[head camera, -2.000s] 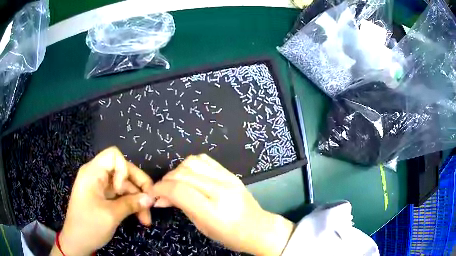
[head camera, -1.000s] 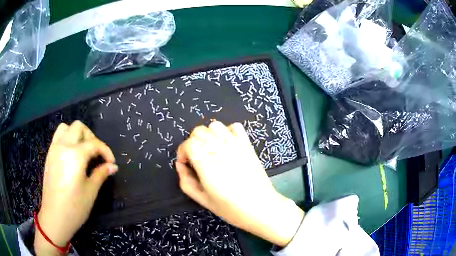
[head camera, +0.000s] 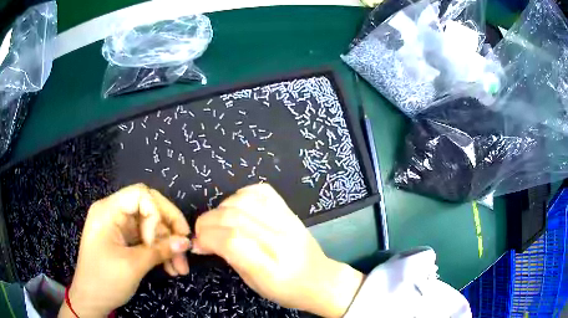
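My left hand (head camera: 134, 245) and my right hand (head camera: 265, 245) meet fingertip to fingertip at the near edge of the black parts tray (head camera: 286, 146). A tiny dark piece shows between the fingertips; its details are too small to tell. Silvery metal pins (head camera: 339, 158) are heaped at the tray's right end and scattered across its middle. Black small parts (head camera: 50, 205) are massed at its left end. Below my hands lies a dark pile of pieces with silvery flecks (head camera: 205, 292), partly hidden by my hands.
A small clear bag (head camera: 156, 49) lies upper left, another clear bag (head camera: 25, 56) at the left edge. A clear bag of pins (head camera: 398, 74) and a bag of black parts (head camera: 461, 152) lie right. A pen or thin rod (head camera: 376, 186) lies along the tray. A blue crate (head camera: 535, 279) is lower right.
A second ago my hands were apart over the tray, the right near the pins and the left near the black parts. They have come together again at the near edge.
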